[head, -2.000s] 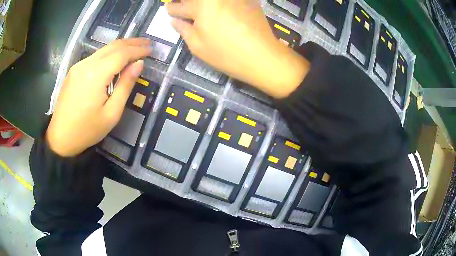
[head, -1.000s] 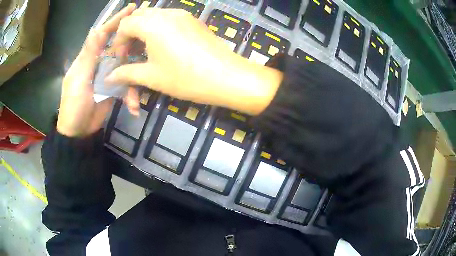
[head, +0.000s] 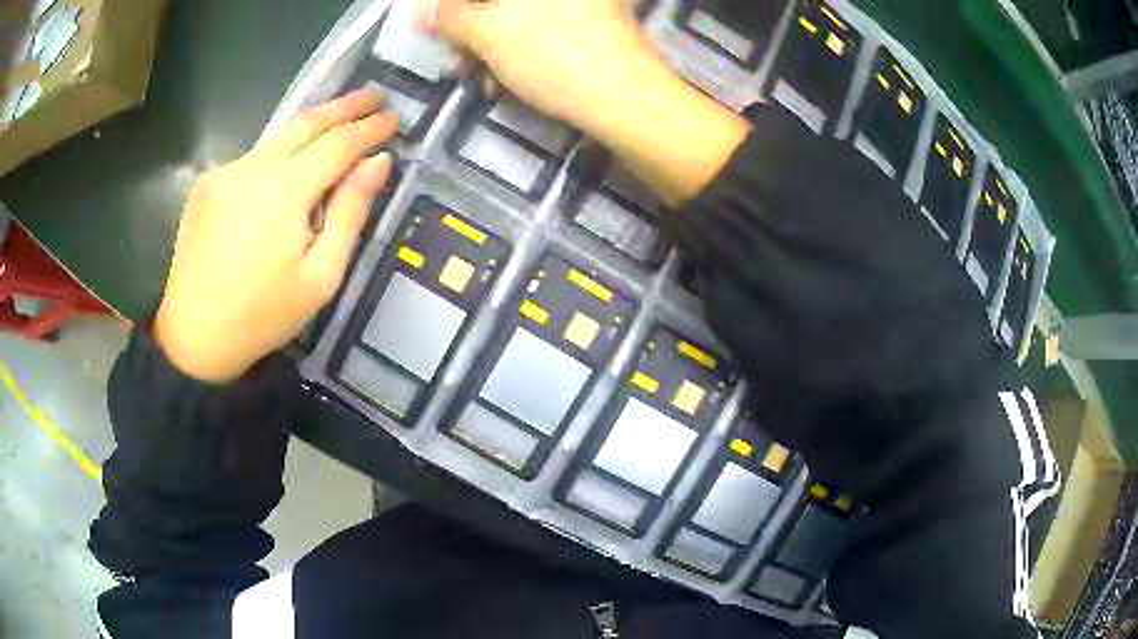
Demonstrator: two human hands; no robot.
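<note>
A clear tray (head: 545, 222) holds black frames in pockets. Near ones, like this black frame (head: 439, 240), carry yellow strips, a tan square and a grey sheet. My right hand (head: 549, 56) is at the top edge, its fingertips together at the upper end of a pale grey adhesive sheet (head: 418, 48) over an upper-left pocket; the exact contact is hard to see. My left hand (head: 268, 237) is palm down left of the tray, with fingertips at that pocket's lower end and its thumb apart. Its palm is hidden, so anything held there cannot be seen.
A cardboard box (head: 119, 94) with pale pieces is at the upper left. Another cardboard box (head: 1079, 524) is at the right, partly behind my sleeve. The green bench (head: 237, 56) surrounds the tray. A red object (head: 50, 285) is at the left, beyond the bench edge.
One second ago my hands were together over a grey piece at the left. My right hand has moved up and right to the pocket, and my left hand has turned palm down. The view has shifted.
</note>
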